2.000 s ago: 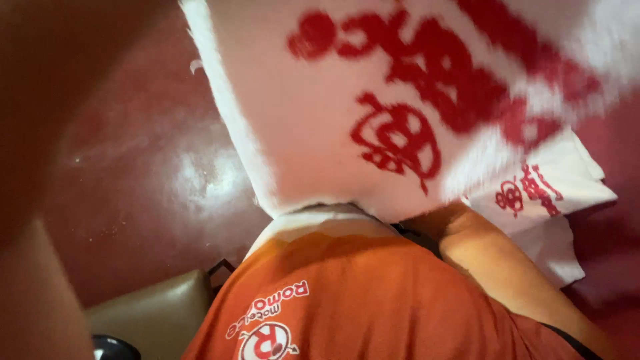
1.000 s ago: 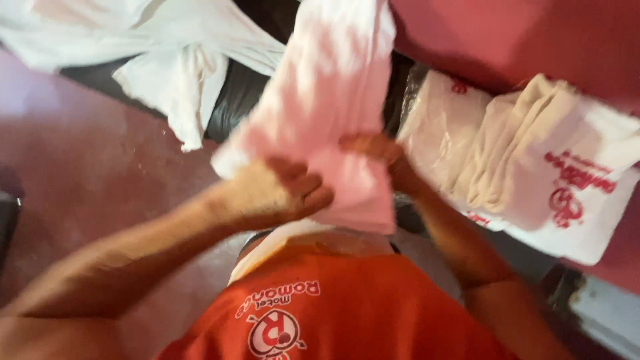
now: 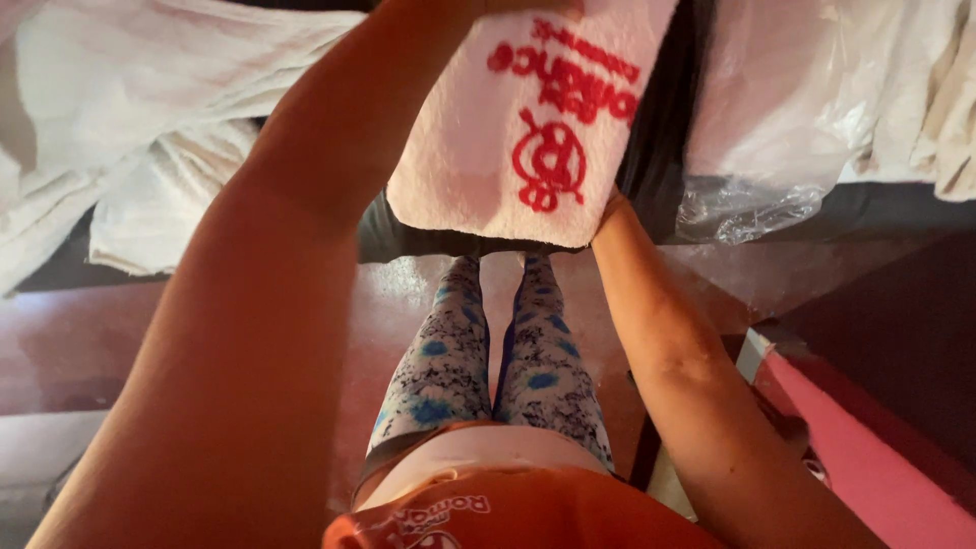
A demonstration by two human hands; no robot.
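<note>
A folded white terry towel (image 3: 473,160) with red printed writing and a round emblem lies over a dark surface in front of me. My left hand (image 3: 534,6) is at the towel's far end, mostly cut off by the top edge of the view, so its fingers cannot be made out. My right hand (image 3: 606,210) is at the near right corner of the towel, its fingers largely hidden beneath or behind the cloth. The near edge of the towel hangs level above my legs.
Loose white cloths (image 3: 175,76) lie on the dark-covered surface (image 3: 656,145) at the left. Towels in clear plastic wrap (image 3: 747,206) and a beige folded cloth (image 3: 945,137) are at the right. A pink panel (image 3: 862,427) with a pale corner stands at the lower right.
The towel was lifted close to me and then gripped between both hands; now it is farther out, with its printed side showing. My left arm has reached forward. The view has shifted greatly.
</note>
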